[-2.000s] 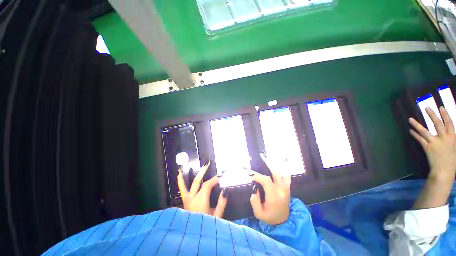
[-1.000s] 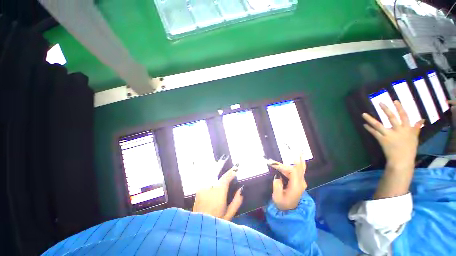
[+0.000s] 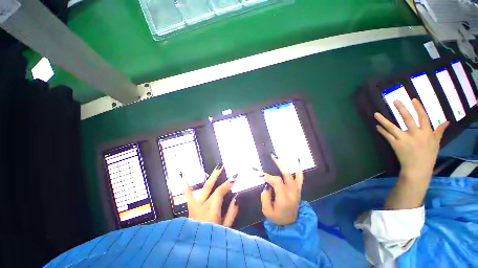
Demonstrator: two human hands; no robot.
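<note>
A black foam tray (image 3: pixel 322 152) lies on the dark green mat with several smartphones in a row. The leftmost phone (image 3: pixel 126 180) shows a grid of boxes and an orange strip low down. The second phone (image 3: pixel 181 157) shows a pale list. The third phone (image 3: pixel 236 144) and the rightmost phone (image 3: pixel 287 131) have bright white screens. My left hand (image 3: pixel 209 201) is spread over the lower part of the second phone and the gap beside it, holding nothing. My right hand (image 3: pixel 283 196) is spread at the lower ends of the third and rightmost phones, fingers apart, holding nothing.
A neighbour's hand (image 3: pixel 411 138) is over another tray of lit phones (image 3: pixel 427 97) at the right. A tall black stack (image 3: pixel 47 157) stands at the left. A grey post (image 3: pixel 78 57) and pale rail (image 3: pixel 209 73) border the green belt, where a clear blister tray (image 3: pixel 194 13) lies.
The view has shifted, so the tray sits further left. The leftmost screen went from dark to a box grid, and the second from white to a list. My hands moved right, then back left along the phones.
</note>
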